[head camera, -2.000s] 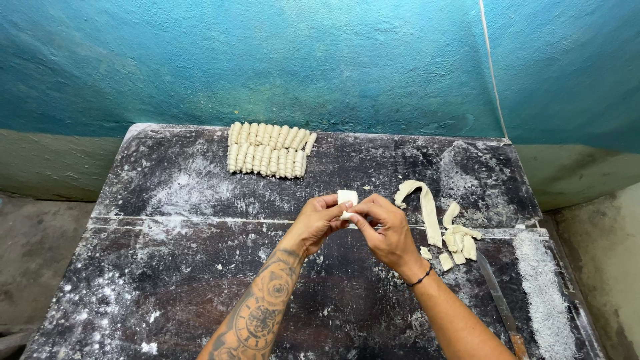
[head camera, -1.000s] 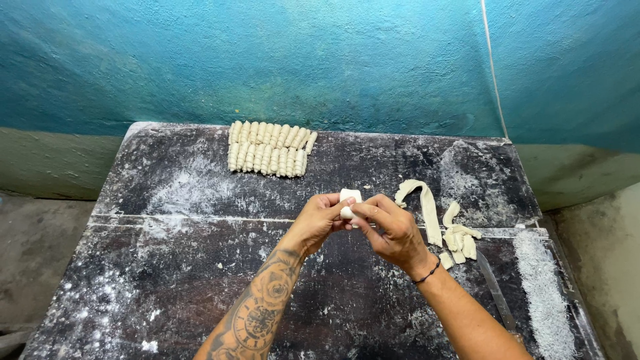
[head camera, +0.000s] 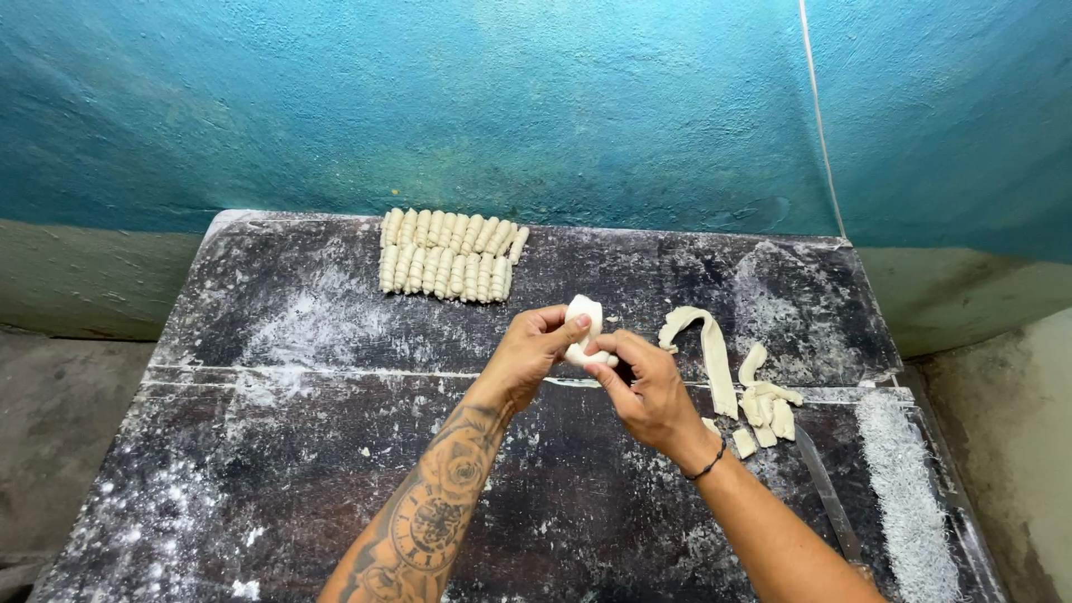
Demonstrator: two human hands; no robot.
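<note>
Near the middle of the table, my left hand (head camera: 536, 343) and my right hand (head camera: 645, 385) both grip one piece of pale dough (head camera: 584, 311). Its upper end stands up beside my left thumb, and its lower end is curled between my right thumb and forefinger. Part of the dough is hidden by my fingers. Just right of my right hand lies a long, bent dough strip (head camera: 716, 360). Several short dough pieces (head camera: 766, 410) lie in a loose pile beyond it. Farther back, to the left, rolled dough sticks with spiral ridges (head camera: 444, 272) sit side by side in two rows.
The dark wooden table (head camera: 335, 486) is dusted with flour and has a seam across it. A long metal blade (head camera: 825, 494) lies at the right, beside a whitish bristly strip (head camera: 904, 502) that looks like a brush. A blue wall (head camera: 536, 109) rises behind the table.
The dough between my hands, earlier a flat, squarish piece, now looks longer and is curled at its lower end. My right fingers have shifted slightly lower on it.
</note>
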